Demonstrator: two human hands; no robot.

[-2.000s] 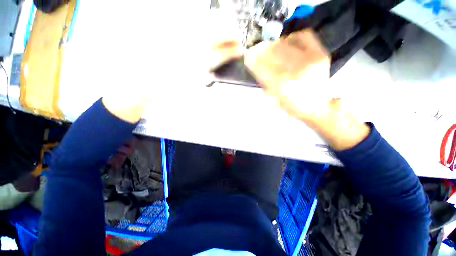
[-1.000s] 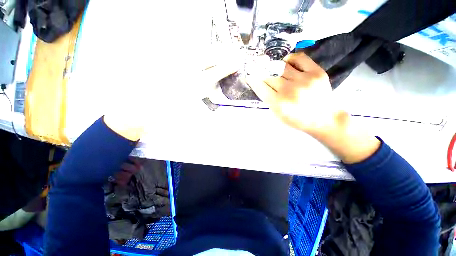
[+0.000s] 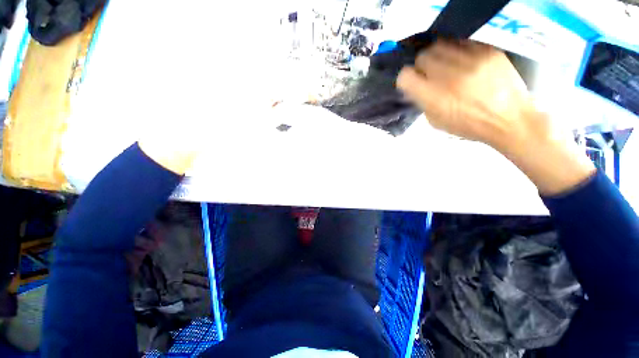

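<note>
A dark fabric piece lies on the white table, between the shiny needle area and my right hand. A broad black strip slants down from the top towards it. My right hand is over the right side of the dark fabric, fingers curled and blurred; whether they grip it is hidden. My left hand is almost wholly lost in glare; only the wrist at the sleeve and faint fingertip edges near the needle area show.
The white machine head with blue lettering and a dark panel in a blue frame are at right. A tan pad with dark cloth is at left. Below the white table are blue crates and dark garments.
My right hand has moved right relative to the needle area, and more dark fabric shows beside its fingers. The view has shifted, bringing the dark panel in. My left forearm has hardly moved.
</note>
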